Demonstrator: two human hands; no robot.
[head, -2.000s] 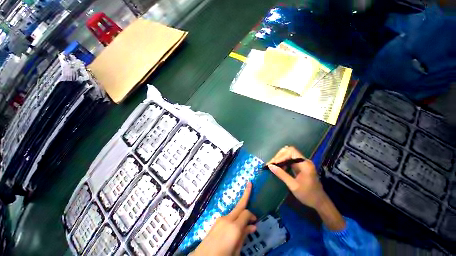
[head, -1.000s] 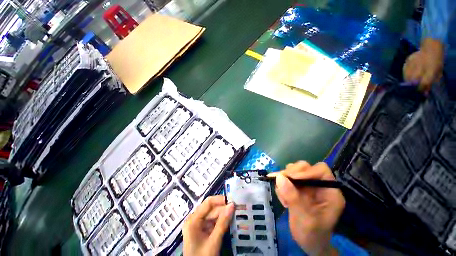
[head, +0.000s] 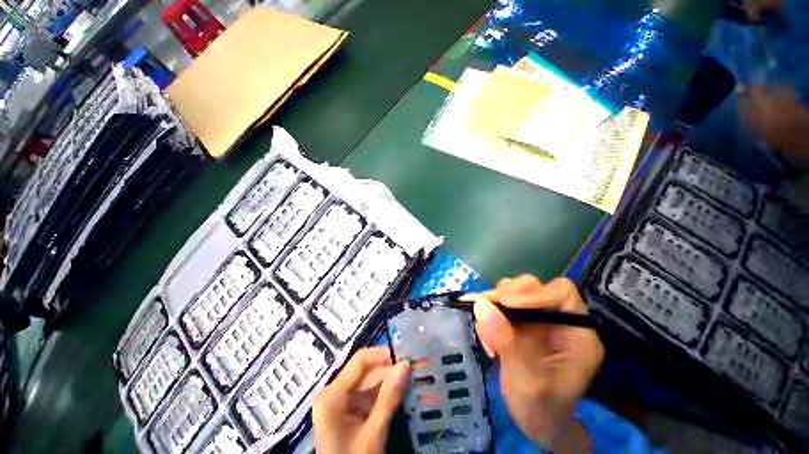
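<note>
My left hand [head: 359, 399] holds a grey slotted phone housing [head: 441, 341] by its left edge, slots facing up. My right hand [head: 545, 355] grips dark tweezers [head: 541, 315] like a pen, their tip at the housing's far, black-edged end. Any tiny piece at the tip is too small to tell. A blue liner sheet [head: 451, 273] with pale marks shows just beyond the housing, mostly hidden by it and the hands. The blister tray [head: 297, 309] of housings lies left of my hands, with one pocket showing no housing.
Another tray of housings [head: 683, 253] lies at right, with a person's blurred arm [head: 776, 115] beyond. Yellow and cream sheets [head: 541, 124] and glossy blue film [head: 612, 44] lie at the back. A cardboard sheet [head: 253, 75] and tray stack [head: 98, 177] are at left.
Since two seconds ago, a housing has come up into my left hand and the tweezers have moved to its far end. The other person has handled the right tray and drawn back.
</note>
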